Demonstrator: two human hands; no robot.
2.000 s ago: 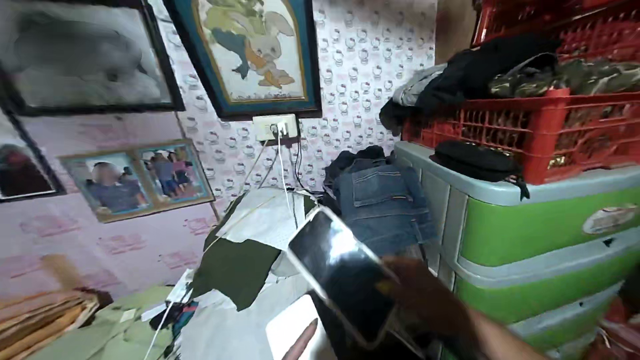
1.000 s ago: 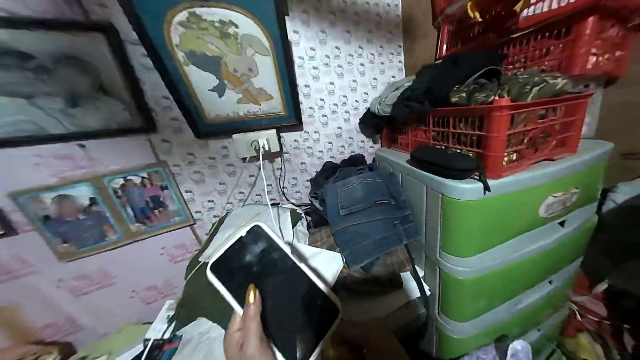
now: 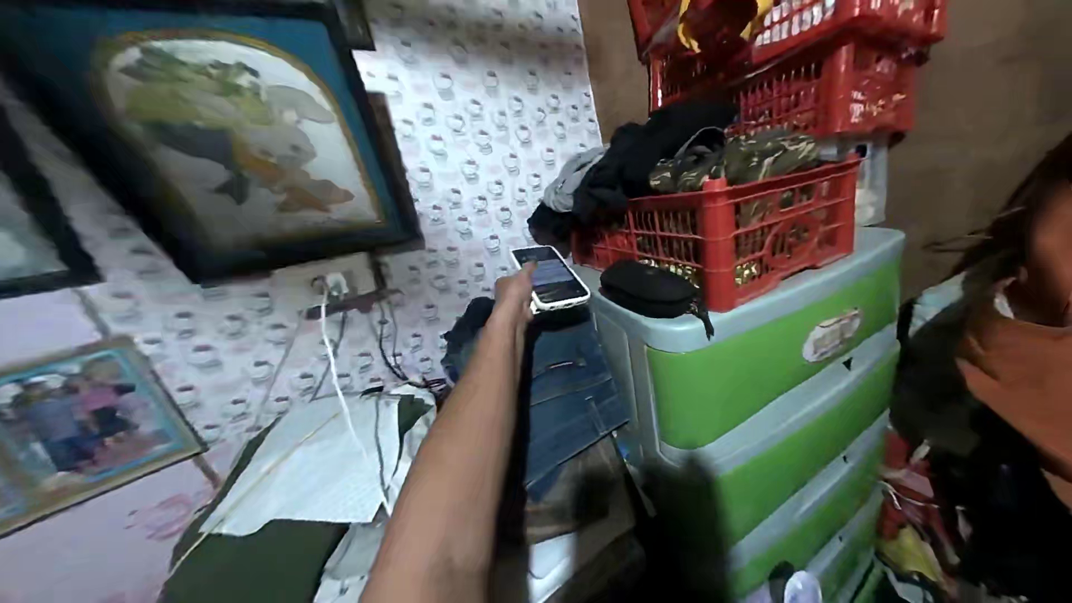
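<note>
My left arm reaches forward from the lower middle, and my left hand (image 3: 512,291) grips a smartphone (image 3: 553,283) in a white case. The thumb lies over the left part of its lit screen; the other fingers are hidden. The phone is above folded blue denim (image 3: 574,394) and just left of a black zip pouch (image 3: 649,289) on a drawer unit. Whether phone and pouch touch, I cannot tell. My right hand is out of view.
The green and grey plastic drawer unit (image 3: 770,389) carries a red crate (image 3: 720,243) of clothes. Left are a white cable (image 3: 335,377) in a wall outlet, white cloth or paper (image 3: 310,461) and framed pictures. A person in orange (image 3: 1017,368) is at the right edge.
My left hand has moved the phone forward, away from me, and its dark screen is now lit. The right hand, at the phone two seconds ago, is out of view.
</note>
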